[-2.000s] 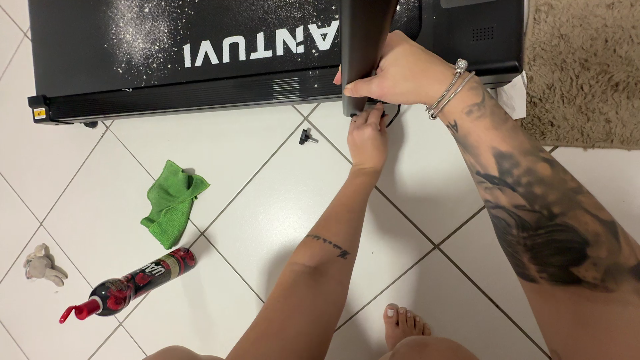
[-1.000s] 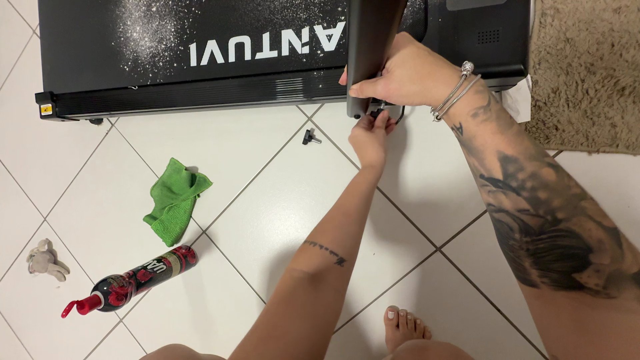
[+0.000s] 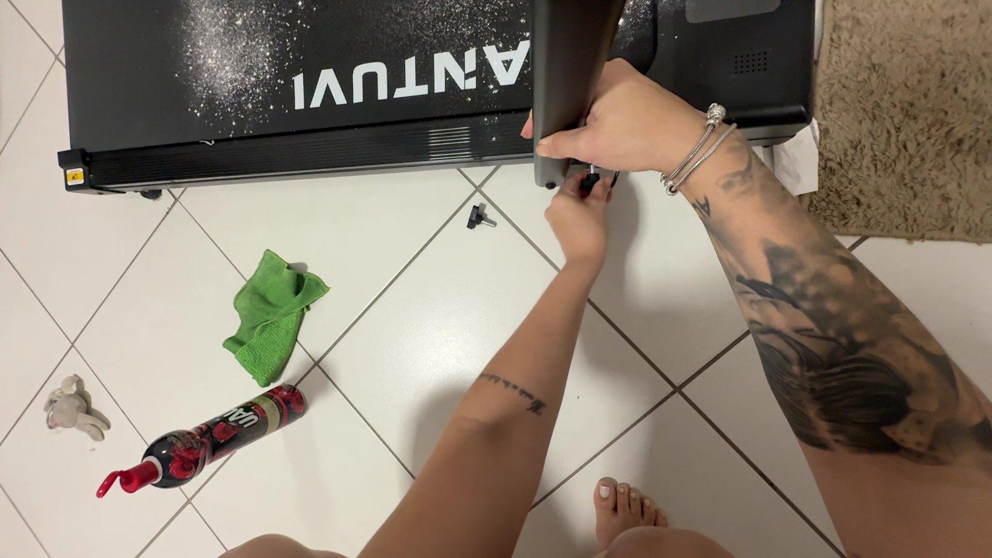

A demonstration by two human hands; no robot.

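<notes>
My right hand (image 3: pixel 620 124) is wrapped around the lower part of a black upright post (image 3: pixel 562 70), which stands at the side of a black treadmill (image 3: pixel 418 132). Just below it, the fingers of my left hand (image 3: pixel 580 213) pinch a black-headed knob screw (image 3: pixel 590 181) near the foot of the post; part of its metal shank shows above the head. A second black knob screw (image 3: pixel 477 218) lies on the white tiles to the left of my left hand. White specks cover parts of the treadmill's top.
On the tiled floor to the left lie a green cloth (image 3: pixel 275 314), a dark bottle with a red open cap (image 3: pixel 225 438) and a small grey plush toy (image 3: pixel 76 407). A brown shaggy rug (image 3: pixel 907 116) is at the upper right, beside a white sheet (image 3: pixel 794 159).
</notes>
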